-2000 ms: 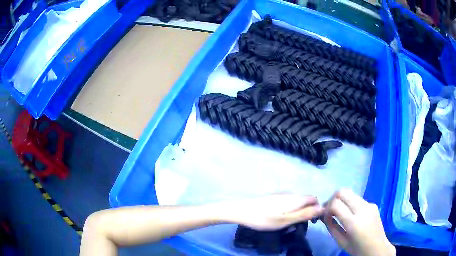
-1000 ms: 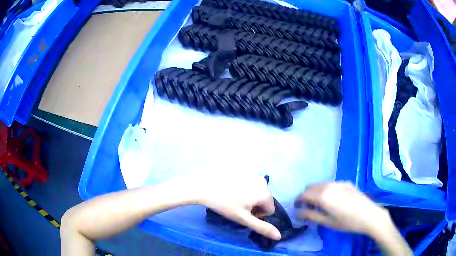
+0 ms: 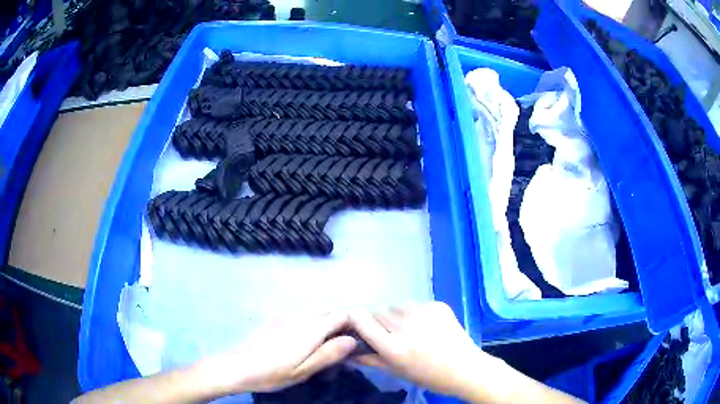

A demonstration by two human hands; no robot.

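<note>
My left hand (image 3: 304, 347) and my right hand (image 3: 414, 341) meet at the fingers over the near end of the blue tray (image 3: 106, 260). A small dark patch shows between them, but the fingers hide whether a part is held. Loose black moulded parts (image 3: 335, 388) lie just below the hands, cut off by the bottom edge. Nested rows of black parts (image 3: 237, 225) lie across the far half of the tray on a white liner (image 3: 260, 292). A few single black parts (image 3: 233, 170) lie across the left part of the rows.
A blue tote (image 3: 505, 308) with crumpled white liner (image 3: 568, 213) and black parts stands at right. More totes hold black parts at far right. A tan board (image 3: 71, 181) lies at left, with black parts (image 3: 134, 47) behind it. Part of a red stool (image 3: 16, 347) shows bottom left.
The view has turned right, so the tray sits further left. My hands were apart, with the left on a black part; now they are together. The loose parts are lower in the picture.
</note>
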